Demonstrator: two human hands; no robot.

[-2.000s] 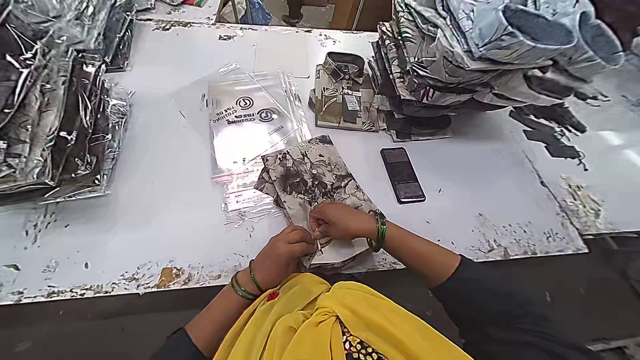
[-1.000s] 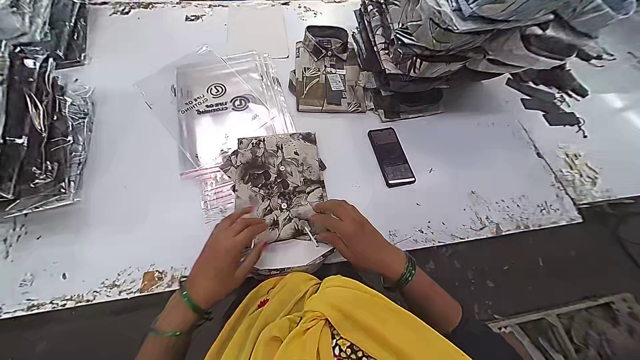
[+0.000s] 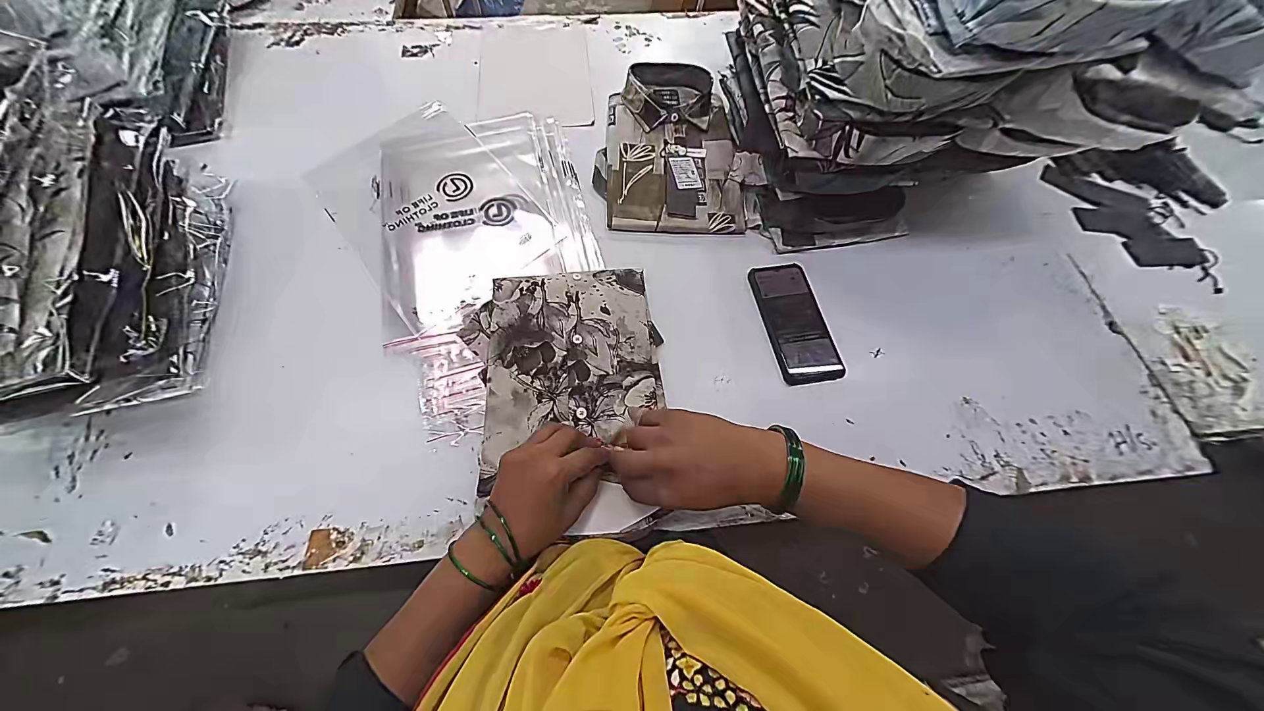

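Observation:
A folded shirt with a dark floral print (image 3: pixel 573 346) lies at the table's near edge, its buttons running down the middle. Both hands meet at its near end. My left hand (image 3: pixel 553 484) pinches the shirt near the button line with thumb and fingers. My right hand (image 3: pixel 681 459) is closed on the same spot from the right, fingertips touching those of the left. The fingers hide what exactly is pinched. White card or paper (image 3: pixel 612 512) shows under the shirt's near end. Clear plastic bags with printing (image 3: pixel 474 237) lie just beyond it, partly under the shirt.
A phone (image 3: pixel 796 324) lies to the right. Behind it are a folded, tagged shirt (image 3: pixel 671 158) and a tall pile of shirts (image 3: pixel 948 99). Bagged garments (image 3: pixel 109 257) are stacked at the left. Dark tags (image 3: pixel 1136 207) lie at the right of the white table (image 3: pixel 296 425).
A second ago my hands were apart, spread on the near corners of the shirt; now they have come together at its near middle, the fingers pinched.

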